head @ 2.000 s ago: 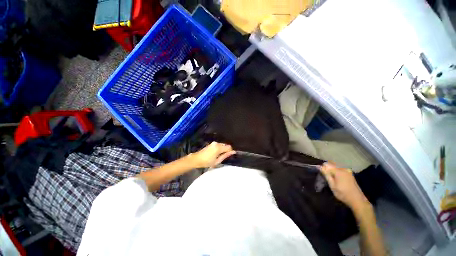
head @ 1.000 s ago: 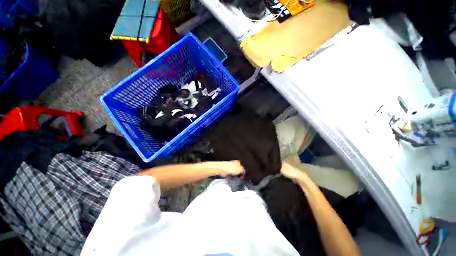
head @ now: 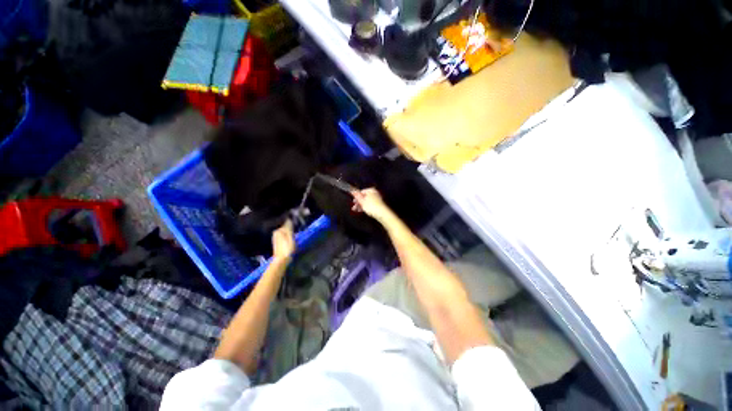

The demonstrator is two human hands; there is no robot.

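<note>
My left hand (head: 283,239) is closed on one part of the edge of a large black or very dark brown garment panel (head: 277,152), over the front of the blue plastic basket. My right hand (head: 369,202) is closed on another part of the same edge, farther right. The edge shows as a thin greyish line, bent up between my hands. The cloth spreads away from me over the blue basket (head: 189,255) and covers much of its opening.
The white sewing table (head: 514,217) runs along the right, with the sewing machine (head: 694,261) at far right. A cardboard sheet (head: 490,104) lies at its back. Red stools (head: 24,229) and checked cloth (head: 152,321) are at left. A purple object (head: 357,285) is near my lap.
My hands have moved forward with the dark cloth, from my lap to the blue basket. The cloth now covers much of the basket. The view has shifted so more of the table's back shows.
</note>
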